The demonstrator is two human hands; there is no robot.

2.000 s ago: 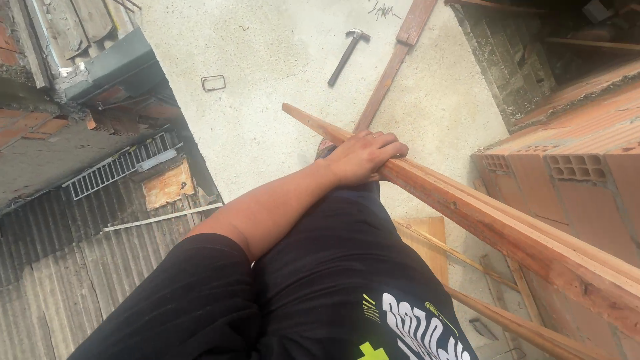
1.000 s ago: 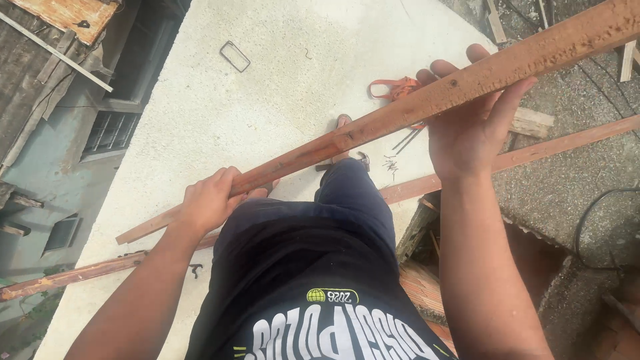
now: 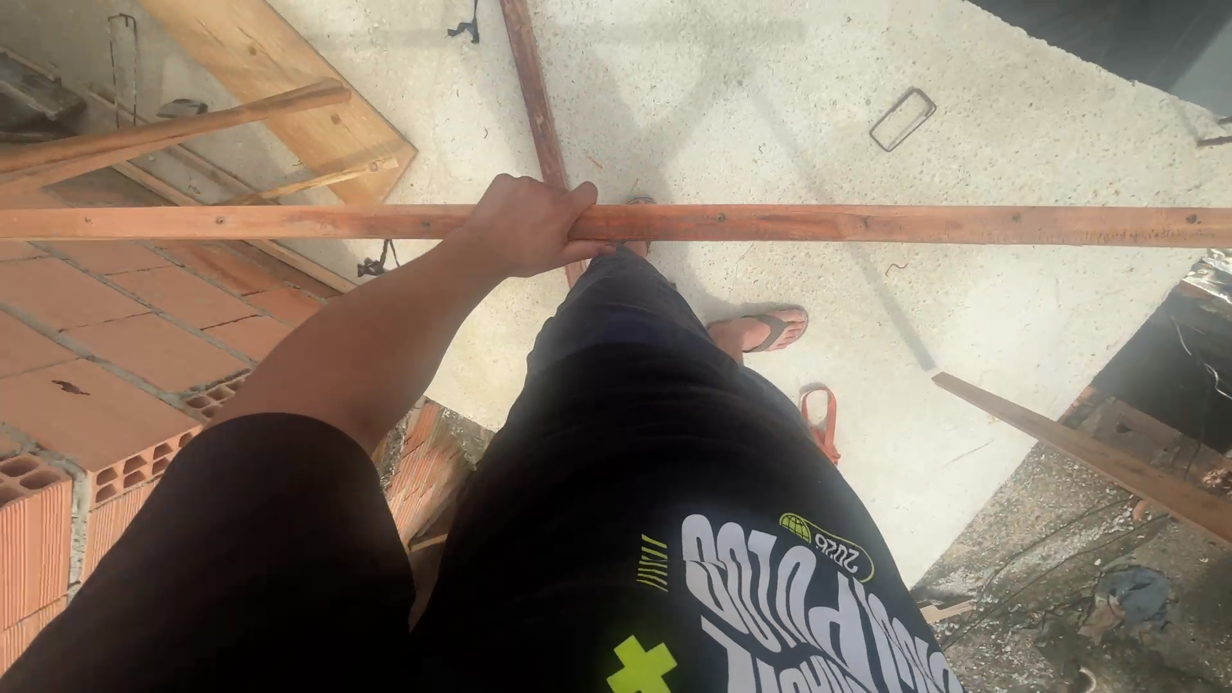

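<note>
My left hand [image 3: 539,226] is closed around a long reddish wooden batten [image 3: 770,223], which runs level across the whole view and bears a row of small dark spots or nail heads. Past my fingers, another reddish wooden strip [image 3: 531,87] lies on the pale concrete slab and passes beneath the batten. My right hand is out of view. One foot in a flip-flop [image 3: 775,329] stands on the slab, below the batten.
A hollow-brick wall [image 3: 125,327] borders the slab at left, below a wooden board [image 3: 279,87] and thinner sticks. A bent metal stirrup [image 3: 903,119] and an orange-red strap [image 3: 823,423] lie on the slab. Another wooden strip [image 3: 1078,443] crosses the slab's right edge.
One second ago both my hands were on the batten; now only my left is seen on it. The batten has gone from slanting to level in view. The view has swung widely.
</note>
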